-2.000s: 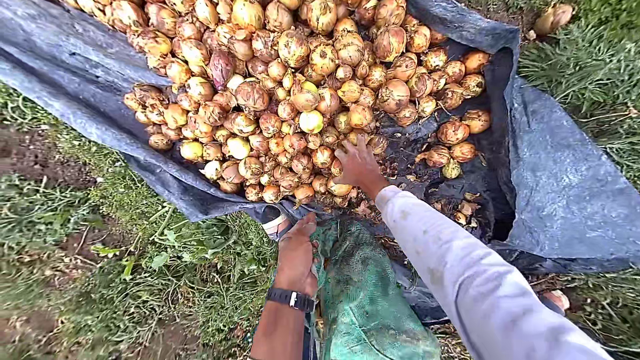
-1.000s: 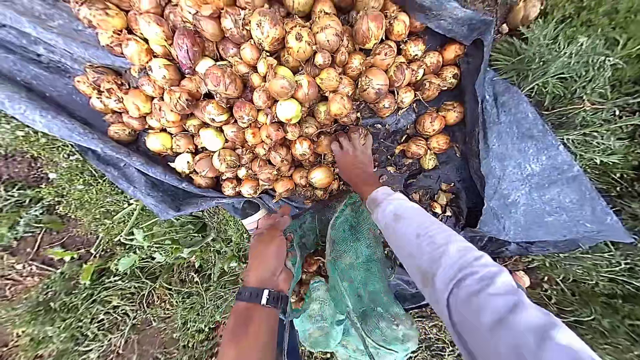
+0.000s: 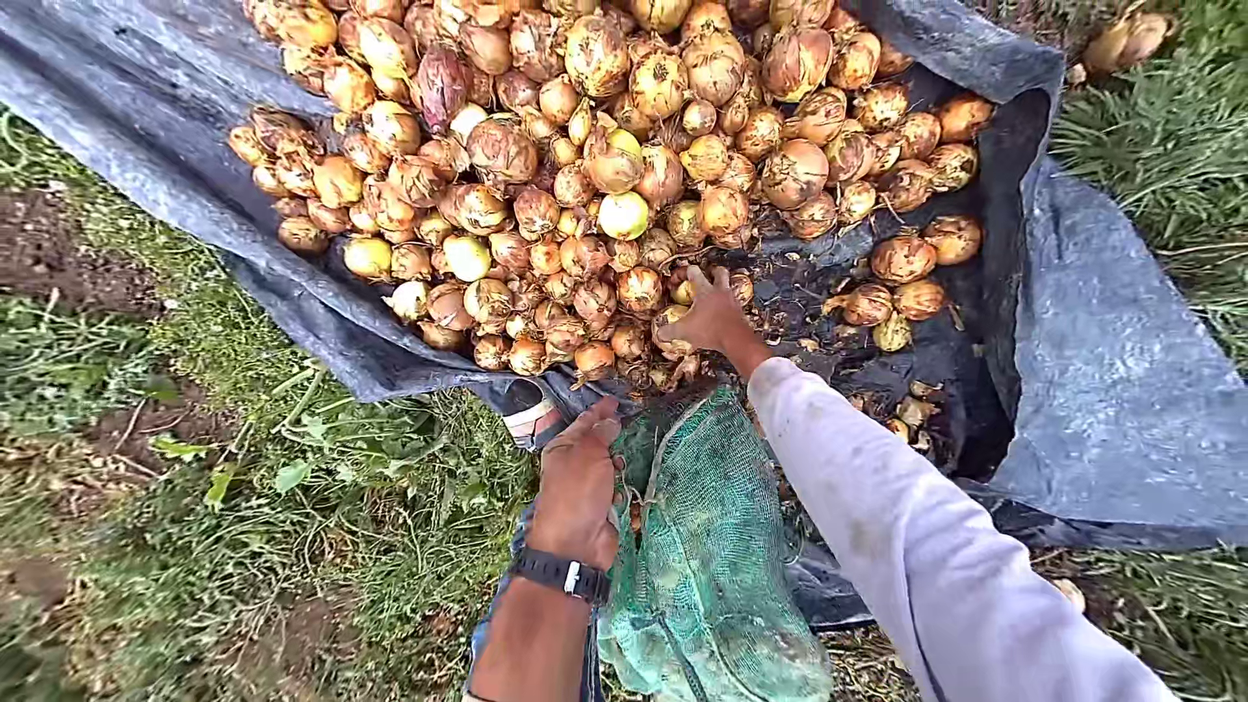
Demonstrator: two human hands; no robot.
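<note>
A large heap of onions [image 3: 585, 185] with dry papery skins lies on a dark plastic sheet [image 3: 1102, 370]. At the near edge of the heap, my right hand [image 3: 707, 317] touches several onions with its fingers spread; whether it grips one is hard to tell. My left hand [image 3: 580, 478], with a black watch [image 3: 561, 575] on the wrist, is closed at the mouth of a green mesh sack [image 3: 717, 556]. The sack hangs below both hands with onions inside it, partly seen through the mesh.
Several onions [image 3: 902, 258] lie apart from the heap on the sheet's right side, near loose skins [image 3: 912, 409]. The sheet's right edge is folded up. Grass and weeds [image 3: 322, 526] surround it. A foot in a sandal [image 3: 531, 414] shows beside my left hand.
One second ago the sack's mouth was spread wider, with onions showing inside; now its mesh covers more of the opening. My right hand remains at the heap's near edge.
</note>
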